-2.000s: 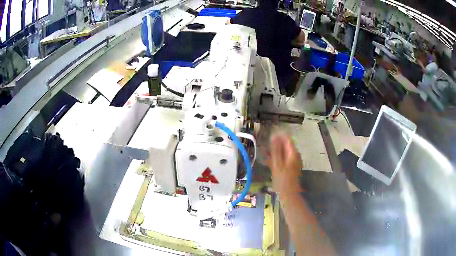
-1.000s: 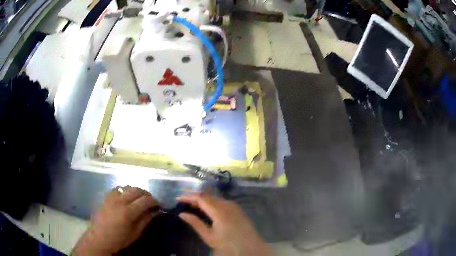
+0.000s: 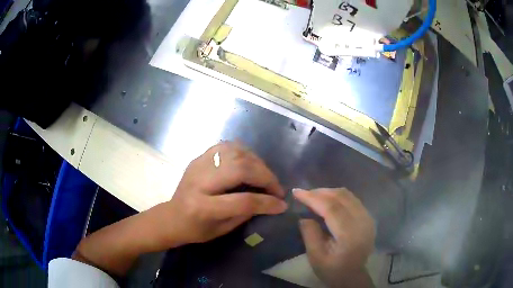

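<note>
Black bag fabric lies below my hands at the table's front edge, with a small pale-yellow patch on it. My left hand is over the fabric, its thumb and index fingertips pinched together at the fabric's upper edge; the pinched part is mostly hidden. My right hand is just right of it, thumb and index finger apart, fingertips close to the left fingertips. Dark pointed snips lie on the right front corner of the yellow-taped clamp frame.
The white machine head with a blue air hose stands over the frame. A black heap is at upper left. A blue bin is at lower left. The cord runs down the metal table at right.
The view has moved down and closer to the table. Both hands are nearer the middle; the right thumb and index finger are now apart. The yellow patch now shows.
</note>
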